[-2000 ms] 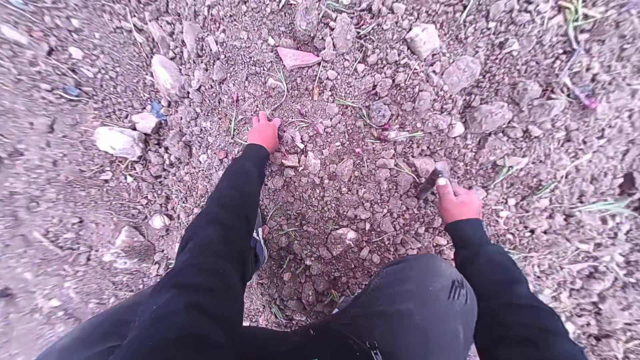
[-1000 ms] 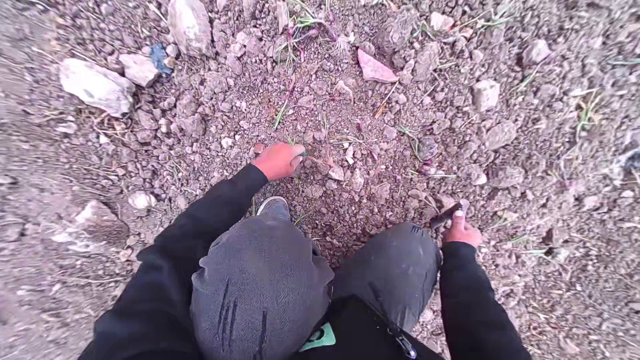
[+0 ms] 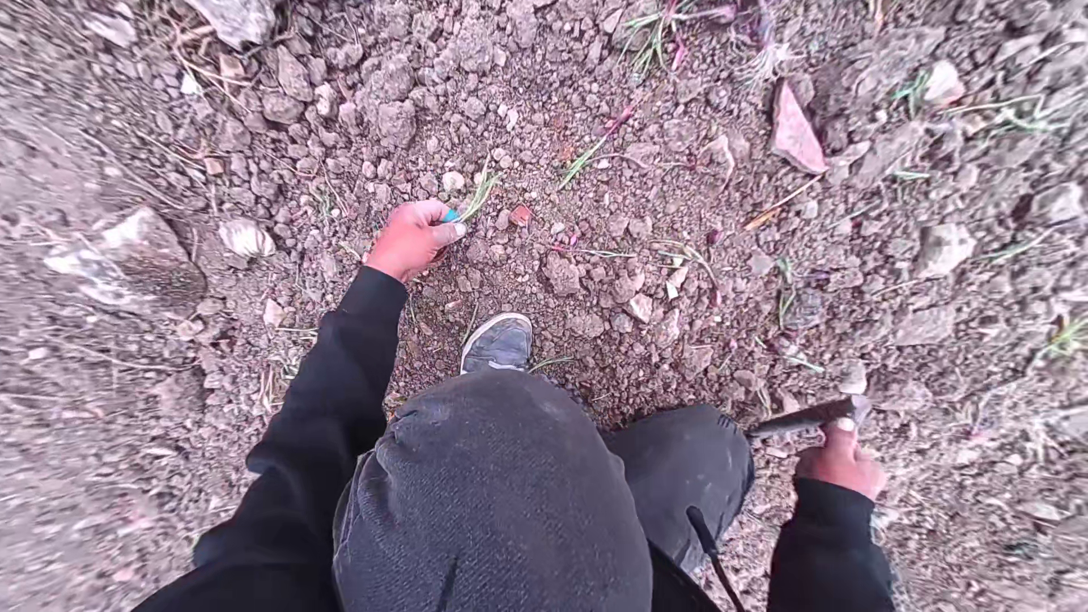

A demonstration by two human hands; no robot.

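My left hand (image 3: 414, 239) pinches a small tuft of green grass-like leaves (image 3: 481, 195) between thumb and fingers, just above the soil. A bit of bright blue (image 3: 451, 216) shows at its fingertips; what it is I cannot tell. To the right of my knee, my right hand (image 3: 841, 463) is closed on a dark hand tool with a metal head (image 3: 812, 417), held low over the ground. The tool's handle is hidden in the hand, so its exact kind is unclear. A green and purple-stemmed seedling (image 3: 582, 164) lies right of the left hand.
Loose, cloddy soil (image 3: 544, 272) with pebbles surrounds me. A flat reddish stone (image 3: 796, 132) lies at upper right, a large pale rock (image 3: 136, 259) at left, another rock (image 3: 238, 17) at the top. My shoe (image 3: 498, 342) stands between the hands, with more plants (image 3: 650, 38) beyond.
The left hand now holds a green tuft that was not plainly visible in it before. My right hand still holds the dark tool. A knee and shoe have come forward. The view has shifted.
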